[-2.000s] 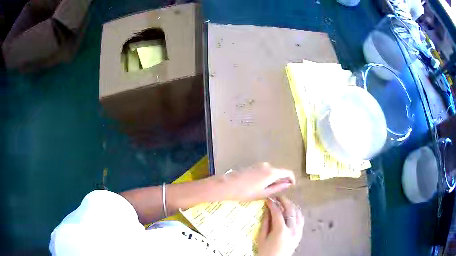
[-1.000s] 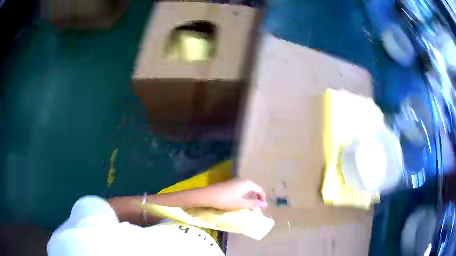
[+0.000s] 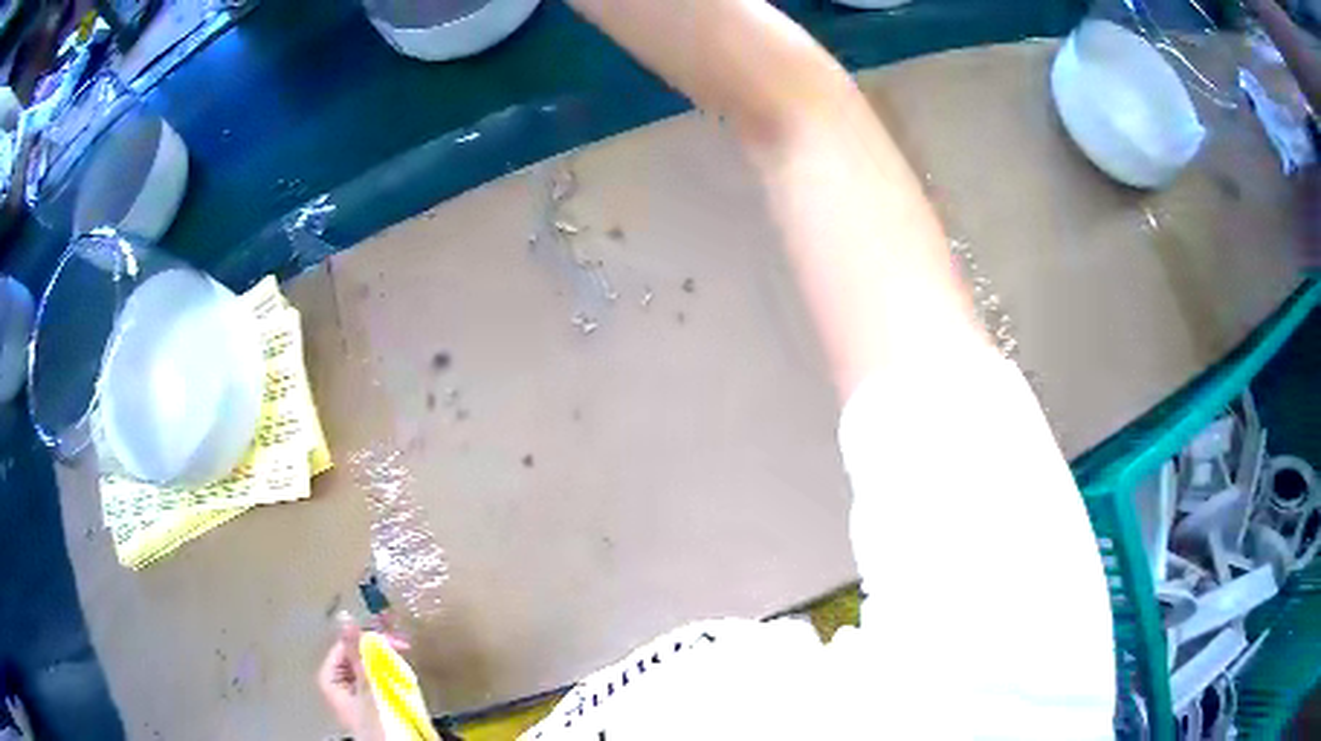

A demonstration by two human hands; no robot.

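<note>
My left hand [image 3: 345, 678] is at the lower left, partly cut off by the bottom edge. It holds a folded yellow label sheet [image 3: 394, 686]. At its fingertips is a small pale spot, too small to identify. My right arm reaches up across the cardboard to the top edge. The near part of my right hand [image 3: 695, 47] shows there, with its fingers cut off, so its hold is hidden. A white housing [image 3: 443, 26] is at the top edge, left of that hand.
A white housing [image 3: 181, 379] with a clear cover [image 3: 58, 348] rests on yellow sheets [image 3: 217, 507] at left. Another housing [image 3: 1127, 104] is on the cardboard cover [image 3: 623, 420] at upper right. Further housings are on the dark green surface. A green crate [image 3: 1123, 579] with white parts is at lower right.
The view has swung right; the cardboard box has left it and the crate has appeared. My hands have moved apart, the right arm reaching forward, the left hand keeping the folded yellow sheet.
</note>
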